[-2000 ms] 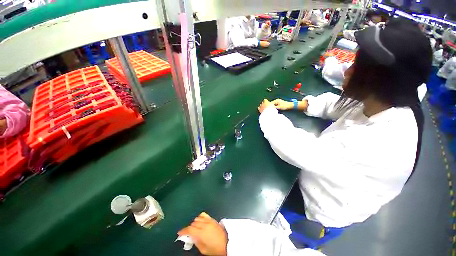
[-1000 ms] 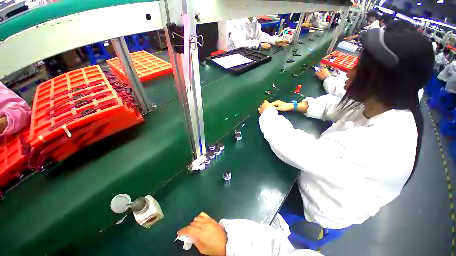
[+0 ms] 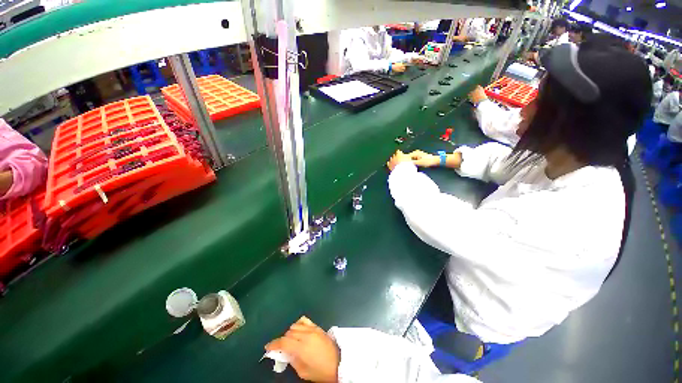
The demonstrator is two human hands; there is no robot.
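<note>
My right hand (image 3: 306, 351), bare in a white sleeve, is at the bottom edge. Its fingers are curled on a small white wiping cloth (image 3: 277, 359) that sticks out on its left side. Whether a watch head is inside the fingers is hidden. My left hand is not in view. A small squat whitish bottle (image 3: 222, 316) stands open left of my right hand, with its pale round lid (image 3: 181, 302) beside it. One watch head (image 3: 340, 262) lies above my hand, another (image 3: 357, 200) farther off, and several (image 3: 321, 226) cluster by the metal post.
The metal post (image 3: 288, 142) rises from the green bench (image 3: 179, 243). Orange-red trays (image 3: 112, 161) with strapped watches are stacked at left. A black tray (image 3: 385, 94) with a white sheet lies beyond. A person in a white smock (image 3: 523, 232) sits at right. A pink sleeve (image 3: 22, 161) shows far left.
My right hand and the cloth have barely moved. Farther up the bench, another person's white-sleeved arm has come up and into clearer view beyond the neighbour.
</note>
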